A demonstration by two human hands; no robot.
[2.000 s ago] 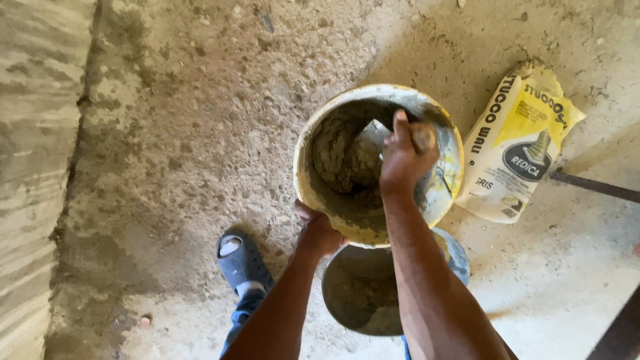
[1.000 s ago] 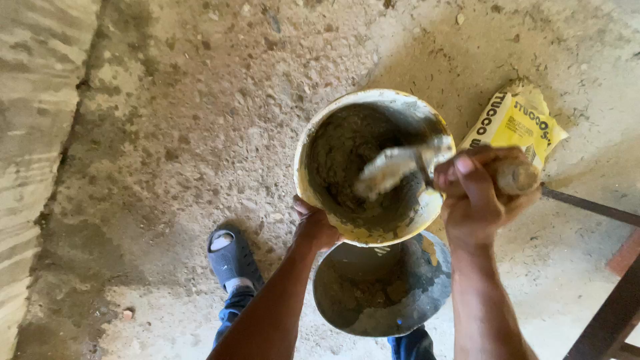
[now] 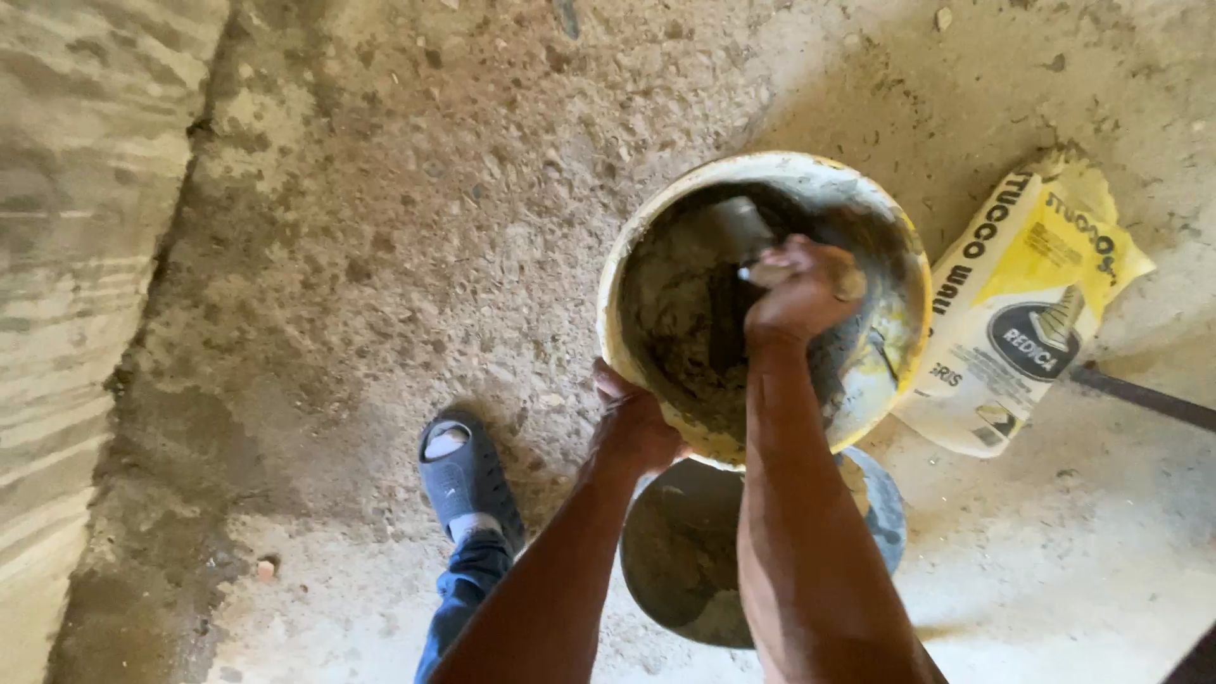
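A round bucket (image 3: 907, 285) with a pale, yellow-stained rim holds wet grey stucco mix (image 3: 670, 304). My left hand (image 3: 635, 423) grips the rim at its lower left. Inside the mouth, my right hand (image 3: 800, 290) is closed round the wooden handle of a trowel (image 3: 741, 228), whose metal blade is blurred and points up and left over the mix. A second, darker bucket (image 3: 684, 560) stands partly beneath the first, toward my body; my right forearm hides some of it.
A yellow and white stucco bag (image 3: 1016, 313) lies on the rough concrete floor (image 3: 380, 285), right of the bucket. Beside it a dark metal bar (image 3: 1149, 397) reaches in from the right. My foot in a grey clog (image 3: 467, 475) is at lower left, and a wall (image 3: 85, 237) runs along the left.
The trowel, raised at the bucket's right edge a second ago, is back down inside the bucket with my right hand. My left hand has stayed on the rim.
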